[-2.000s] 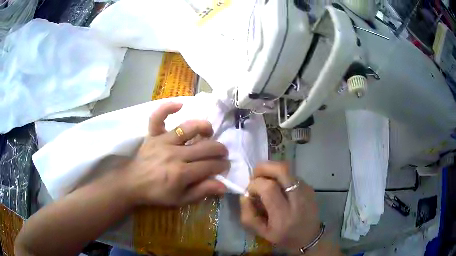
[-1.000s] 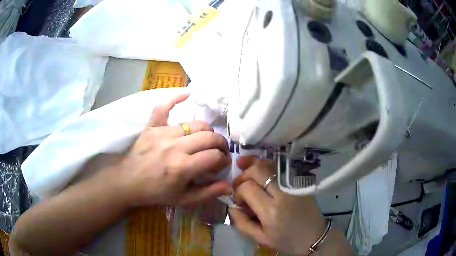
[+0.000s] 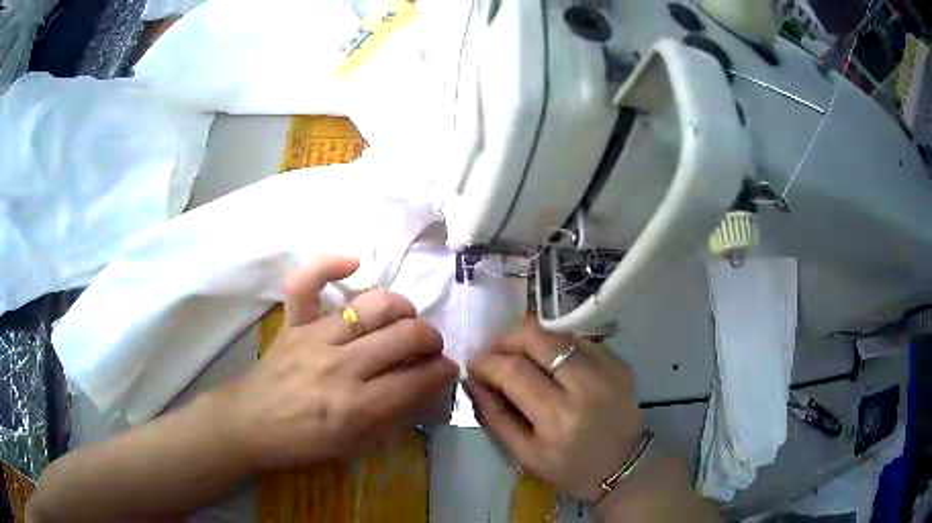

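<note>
A white garment panel point(image 3: 194, 276) lies left of the needle and runs under the presser foot point(image 3: 467, 264) of the off-white sewing machine point(image 3: 572, 112). A narrow white band point(image 3: 463, 403) runs from the foot towards me. My left hand point(image 3: 347, 378), with a gold ring, has its thumb and fingers pinched on the white cloth at the band's left edge. My right hand point(image 3: 557, 409), with a ring and bracelet, pinches the band's right edge. The fingertips of both hands nearly meet below the foot. The needle tip is too small to make out.
Folded white strips point(image 3: 751, 368) lie right of the needle under the machine arm. Small snips point(image 3: 816, 415) lie beside them. More white cloth point(image 3: 87, 184) lies at the far left and behind the head. Yellow-orange tape point(image 3: 342, 490) covers part of the table. The thread guard point(image 3: 705, 153) juts over the right side.
The view has shifted, so the machine head shows higher. My left hand has drawn down and slightly left from the foot. My right hand has moved lower, away from the foot, and still pinches the band.
</note>
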